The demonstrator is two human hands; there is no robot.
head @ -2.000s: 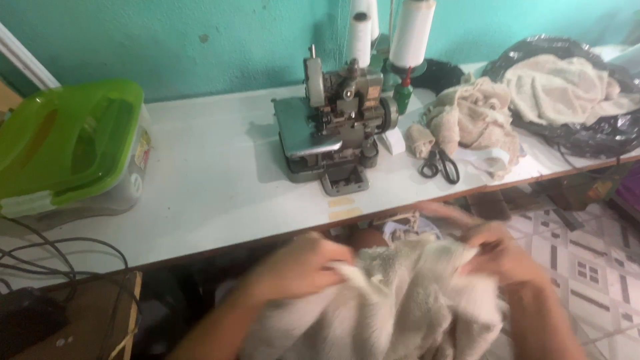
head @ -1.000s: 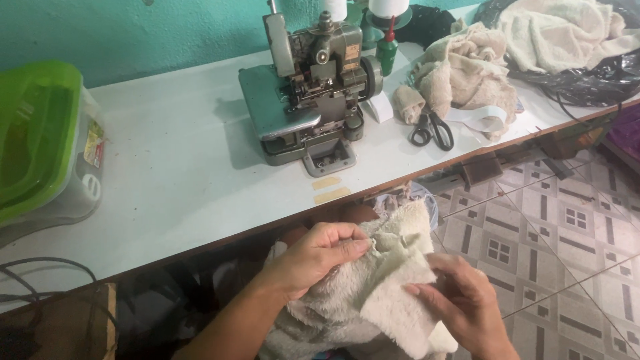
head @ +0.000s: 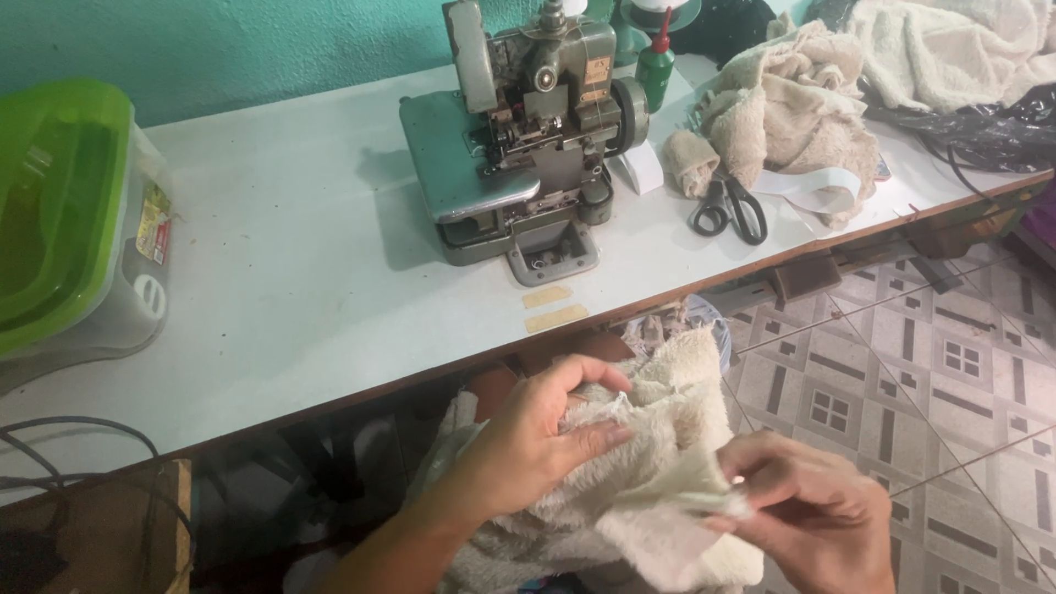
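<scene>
A cream fleecy cloth lies bunched below the table's front edge, under both hands. My left hand rests on it, thumb and fingers spread around a fold; whether they pinch it is not clear. My right hand pinches an edge of the cloth between thumb and fingers, to the right of my left hand. Beyond the hands an overlock sewing machine stands on the white table. Black-handled scissors lie right of the machine, beside a beige cloth pile.
A clear bin with a green lid stands at the left, above black cables. A green bottle with a red tip is behind the machine. Black plastic with cream cloth is at the far right. Below the table is a scrap-filled container.
The cloth, spread between both hands two seconds ago, is now bunched. My right hand has moved from a loose flap to pinching its edge. The view has shifted closer to the table.
</scene>
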